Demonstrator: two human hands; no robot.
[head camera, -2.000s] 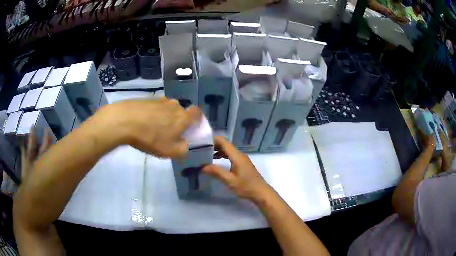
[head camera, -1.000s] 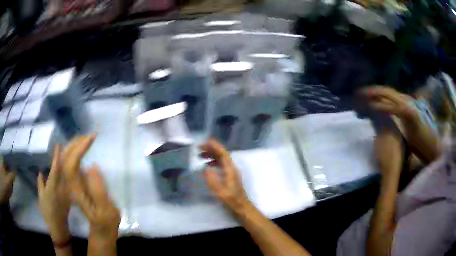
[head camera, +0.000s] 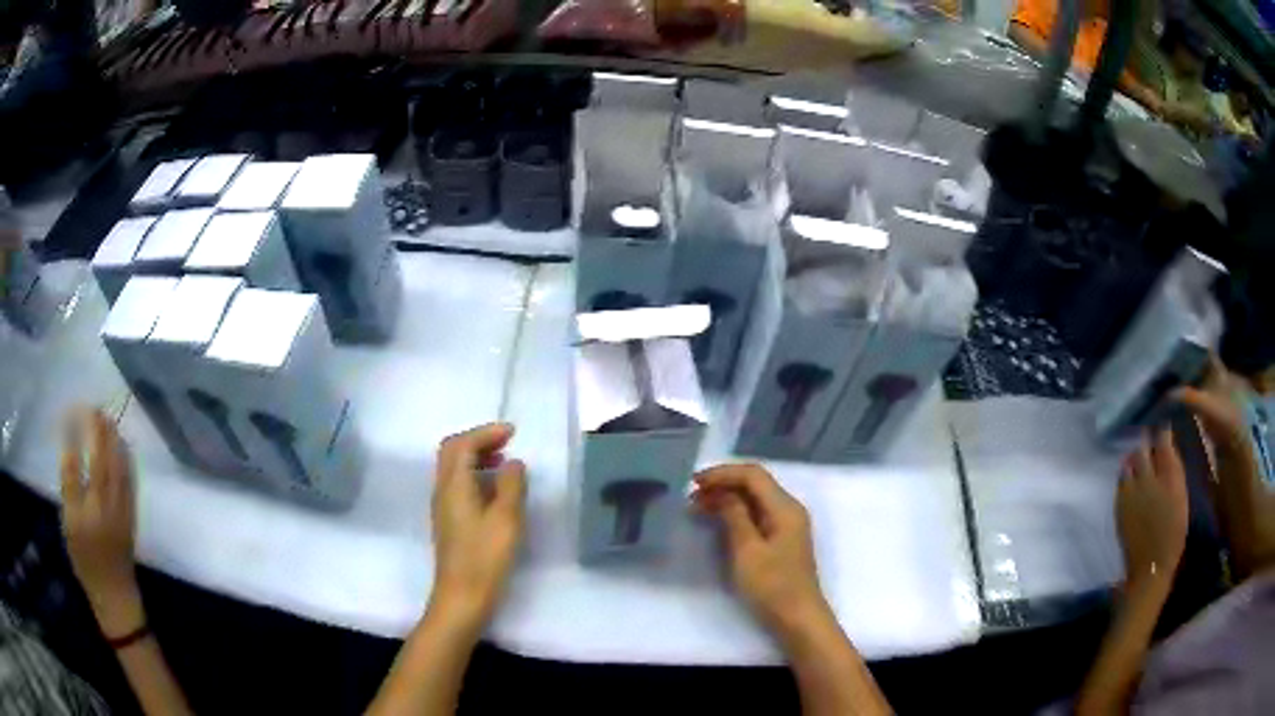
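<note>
An open carton (head camera: 625, 483) stands upright on the white foam sheet (head camera: 462, 364) in front of me. Its white-edged top flap (head camera: 645, 323) stands up at the back and its side flaps lean inward. My left hand (head camera: 478, 520) is left of the carton, fingers curled and apart, not touching it. My right hand (head camera: 759, 536) is at the carton's right side, fingertips close to its edge; I cannot tell if they touch. Neither hand holds anything. Behind it stand several open cartons (head camera: 793, 392) with thin whitish bags at their mouths.
Closed cartons (head camera: 266, 327) stand grouped at left, a neighbour's hand (head camera: 98, 511) beside them. Black hollow cylinders (head camera: 534, 182) stand behind. Small shiny parts (head camera: 1018, 350) lie at right. Another person's hands (head camera: 1155, 490) are at far right, by a tilted carton (head camera: 1155, 353).
My left hand has come off the carton top and now rests left of it. The carton's flap now stands up. The view has shifted left. At right, the neighbour's carton is now raised and tilted.
</note>
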